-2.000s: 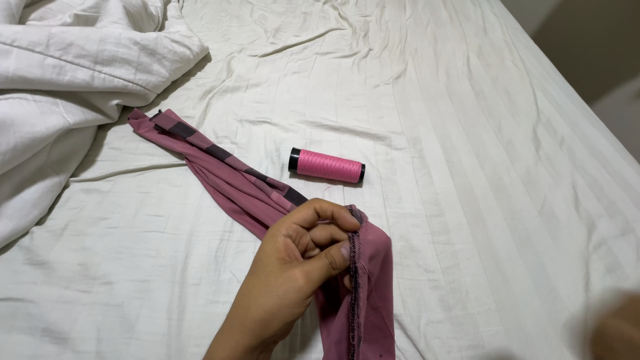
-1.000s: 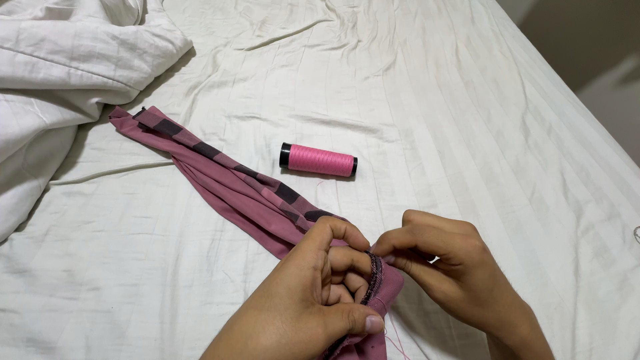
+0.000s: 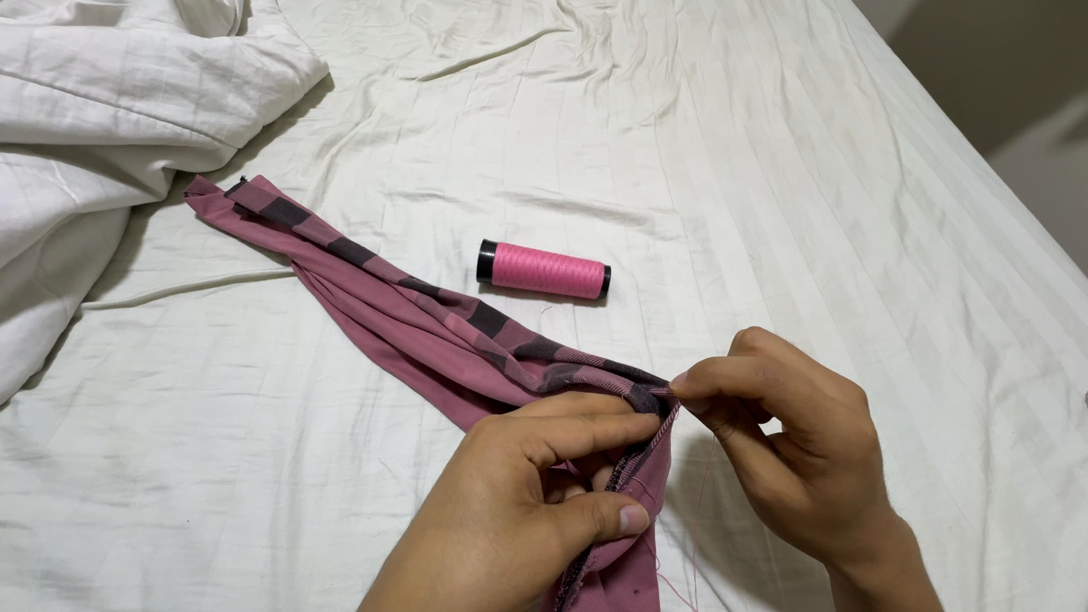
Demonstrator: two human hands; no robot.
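Observation:
A mauve fabric piece with a dark checked band runs diagonally from the upper left down to my hands. My left hand grips its overlocked seam edge between thumb and fingers. Just to the right, my right hand pinches the fabric's edge with thumb and forefinger; whether a needle is between the fingertips cannot be told. Fine pink thread hangs below the right fingertips, and loose strands lie along the seam. Beyond the hands, a spool of pink thread with black ends lies on its side.
A wrinkled white bed sheet lies under everything. At the upper left a white duvet is bunched, close to the fabric's far end. The bed's edge slopes down the right side, with a shadowed surface beyond.
Two seconds ago my right hand was a blur at the lower right corner; it came in to the fabric beside my left hand. More of the checked band now shows near the fingers.

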